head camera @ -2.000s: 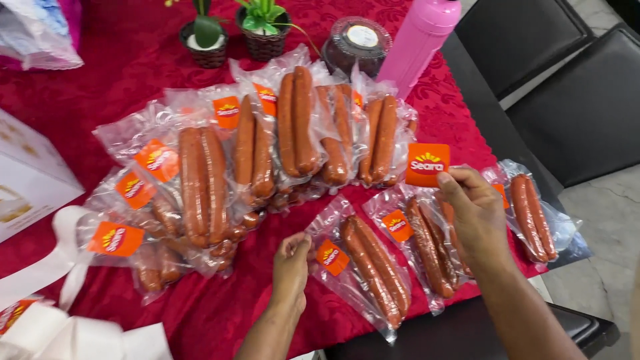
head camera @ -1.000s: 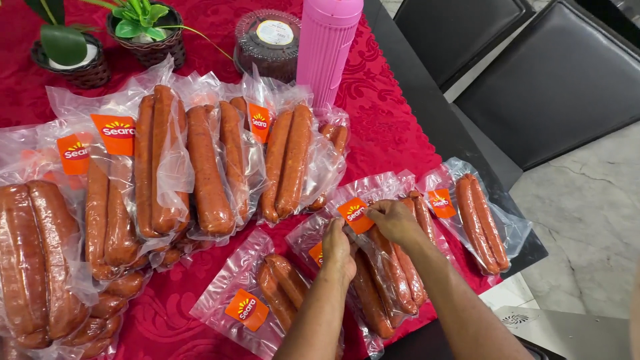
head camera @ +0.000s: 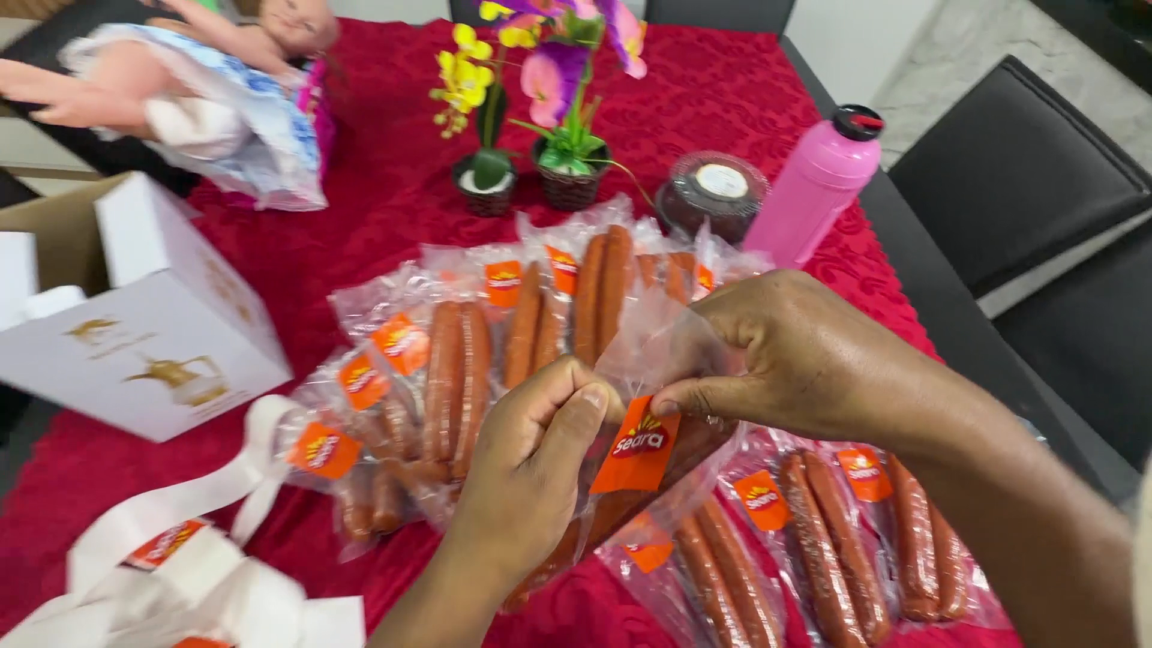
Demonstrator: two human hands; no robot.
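Observation:
Between my hands a clear plastic pack of sausages (head camera: pixel 621 504) is held up, tilted, with an orange Seara sticker (head camera: pixel 637 445) on its film. My left hand (head camera: pixel 540 459) pinches the film at the sticker's left, thumb on top. My right hand (head camera: pixel 765 360) grips the film at the sticker's upper right, its thumb at the sticker's corner. Behind them lies a heap of packed sausages (head camera: pixel 457 382), each pack with an orange sticker. More packs (head camera: pixel 832 540) lie side by side at the lower right. A backing strip of white paper (head camera: pixel 180 486) curls at the lower left, bearing orange stickers.
A white cardboard box (head camera: pixel 153 315) stands open at the left, a doll (head camera: pixel 189 99) behind it. Two potted artificial flowers (head camera: pixel 571 180), a dark round container with a clear lid (head camera: pixel 711 198) and a pink bottle (head camera: pixel 814 180) stand beyond the heap. Black chairs (head camera: pixel 1017 171) stand at the right.
One second ago both hands were together at a sticker on a pack in the right-hand row; now they hold a pack up between them. The view has swung left and up.

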